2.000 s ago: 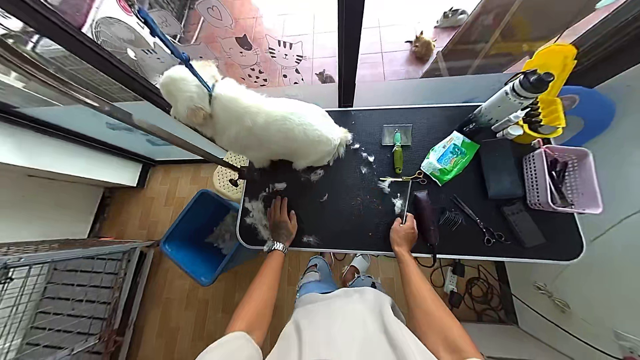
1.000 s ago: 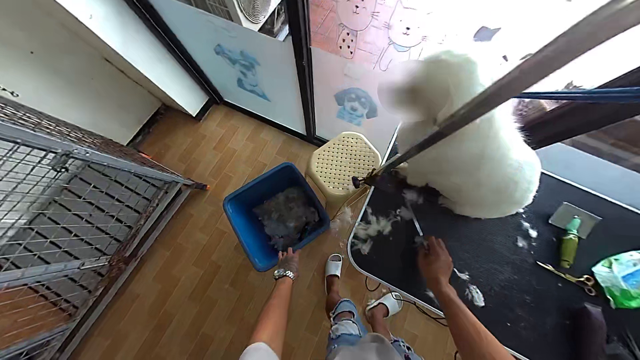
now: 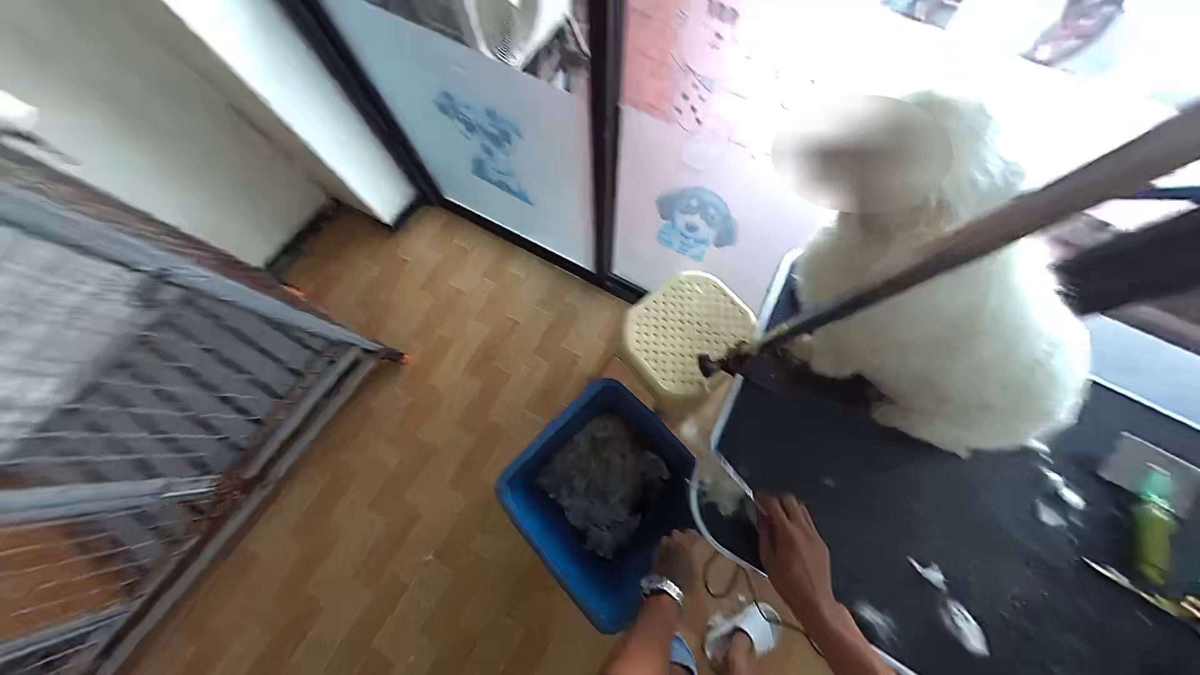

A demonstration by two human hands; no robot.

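My left hand (image 3: 677, 555), with a metal watch at the wrist, is at the right rim of a blue plastic bin (image 3: 531, 532) that holds a heap of grey fur (image 3: 607, 473). Its fingers are blurred, so its grip cannot be told. My right hand (image 3: 789, 544) is on the edge of the black grooming table (image 3: 900, 506), beside a pale clump of fur (image 3: 720, 483); whether it holds anything is hidden. A white dog (image 3: 966, 328) sits on the table behind a slanting metal pole (image 3: 947, 248). A green-handled slicker brush (image 3: 1153, 525) lies at the right.
A cream perforated stool (image 3: 689, 330) stands between the bin and the glass doors. A metal cage (image 3: 187, 403) fills the left side. Gold-coloured scissors (image 3: 1130, 583) and loose fur tufts (image 3: 961, 623) lie on the table. A cord runs by my sandalled foot (image 3: 745, 633).
The bin now stands against the table corner, where a second ago it was farther from it. My right hand has moved to the table's edge; the comb-like tool seen in it earlier is no longer visible.
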